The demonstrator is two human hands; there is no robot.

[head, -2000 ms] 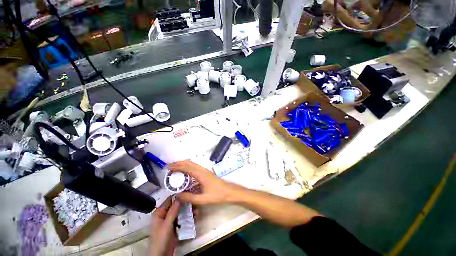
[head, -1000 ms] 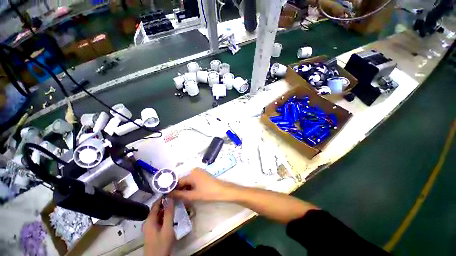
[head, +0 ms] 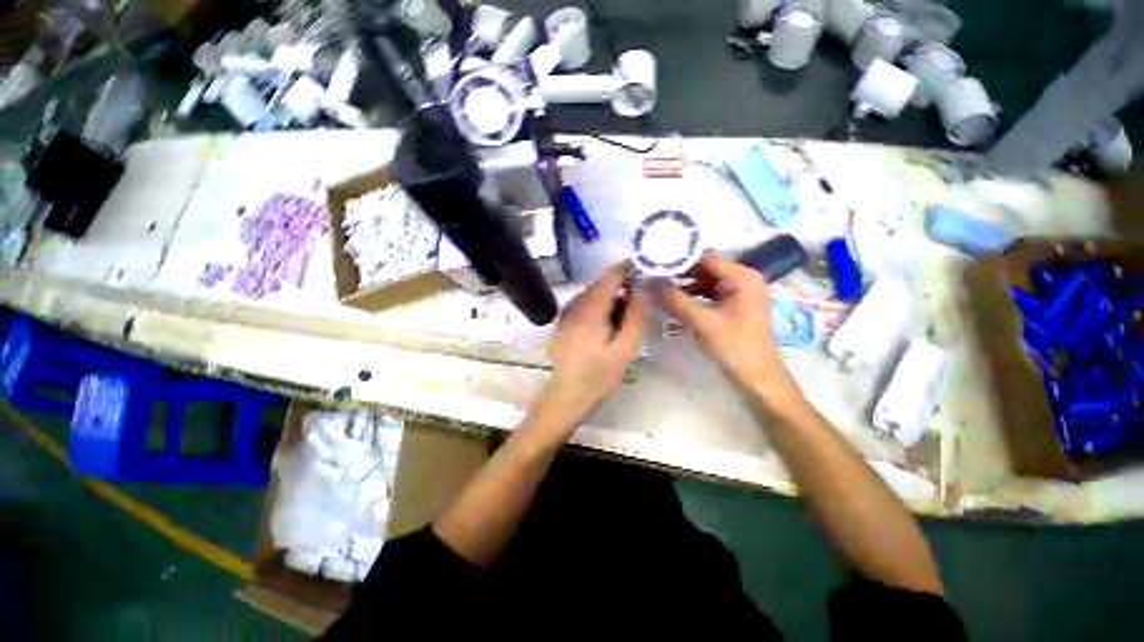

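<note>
A white round fan head with a spoked ring on its face is held above the bench between both hands. My left hand grips its lower part, with something dark at the fingers. My right hand is at the lower right of the head, its fingertips touching it. What lies below the head is mostly hidden by the fingers and blurred. The black electric screwdriver hangs to the left of the hands, its lower end near my left hand.
A carton of small white parts and pink-purple parts are left. Blue cells fill a right-hand carton. A black object, a blue cylinder and white pieces lie right. Behind are white units; below left, a carton and blue stool.
The view has turned left and down, bringing the lower carton and stool into sight. Both hands still hold the fan head. The white piece beneath the hands no longer shows there.
</note>
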